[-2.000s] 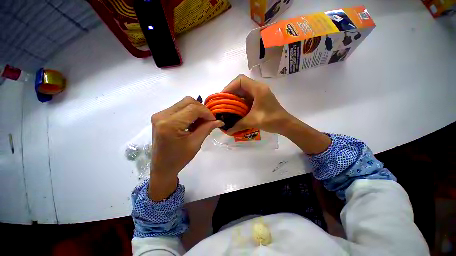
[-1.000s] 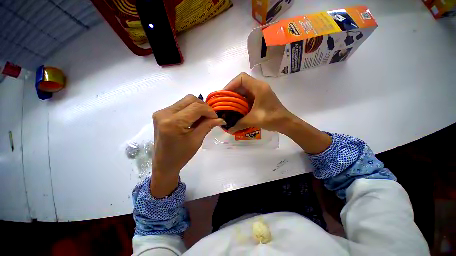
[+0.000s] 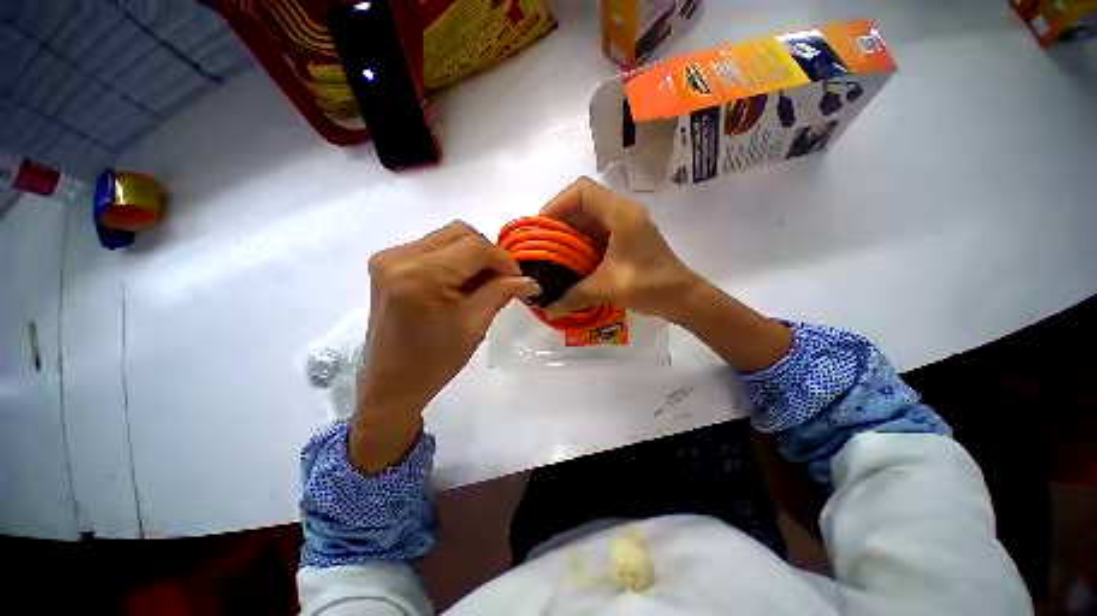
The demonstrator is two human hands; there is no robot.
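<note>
An orange cable coil (image 3: 551, 240) is held up over the table in the middle, with a black end fitting (image 3: 551, 280) at its lower front. My right hand (image 3: 632, 259) grips the coil from the right side. My left hand (image 3: 436, 295) pinches at the black fitting with thumb and fingertips; what lies between the fingertips is too small to tell. Below the coil, a clear plastic bag (image 3: 529, 348) lies flat on the table with an orange card (image 3: 610, 331) at it, partly hidden by the coil.
An open-ended retail box (image 3: 752, 108) lies behind right, another orange box (image 3: 638, 27) beyond it. A smartphone (image 3: 391, 102) rests against a red tote bag (image 3: 475, 36). A tape roll (image 3: 130, 201) stands far left. A clear bag of round parts (image 3: 327, 367) lies by my left wrist.
My left hand has shifted slightly at the black fitting, and its forearm has moved a little left. More orange loop shows under the fitting. My right hand keeps its grip.
</note>
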